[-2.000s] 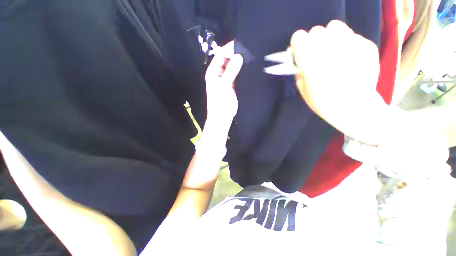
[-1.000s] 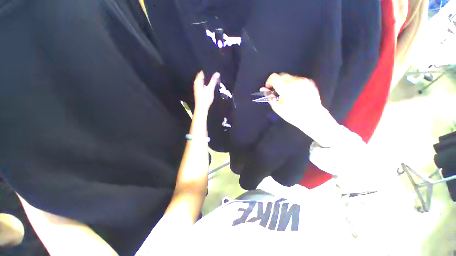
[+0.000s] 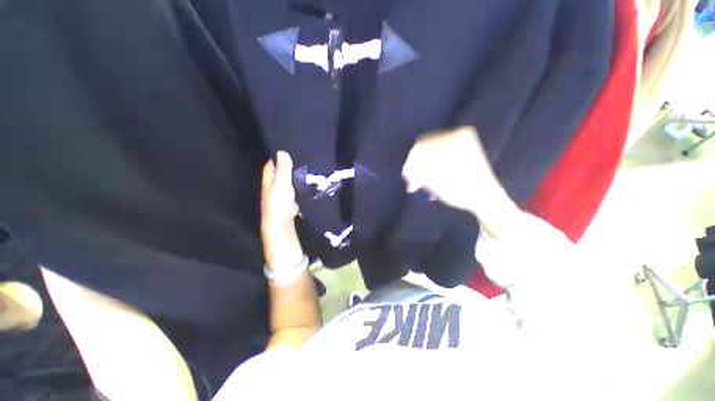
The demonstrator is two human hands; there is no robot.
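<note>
A navy-black coat (image 3: 470,70) hangs in front of me with white-corded toggle fastenings down its front. The top toggle (image 3: 337,53) spans two dark triangular patches. The middle toggle (image 3: 329,180) and a smaller bottom toggle (image 3: 339,236) sit below it. My left hand (image 3: 280,196) is upright against the cloth just left of the middle toggle, fingers extended, with nothing visible in it. My right hand (image 3: 451,168) is curled and blurred in front of the coat, right of the middle toggle. No snips can be made out in it; its inner side is hidden.
Another dark garment (image 3: 117,157) fills the left side. A red garment (image 3: 584,172) and a tan one (image 3: 655,70) show behind at right. A metal stand (image 3: 670,305) stands on the pale floor at right. Another person's bare arm (image 3: 117,337) is at lower left.
My left hand has let go of the upper fastening and moved down and left. My right hand has moved down, and its snips no longer show. The toggles now show squarely, with less cloth folded over them.
</note>
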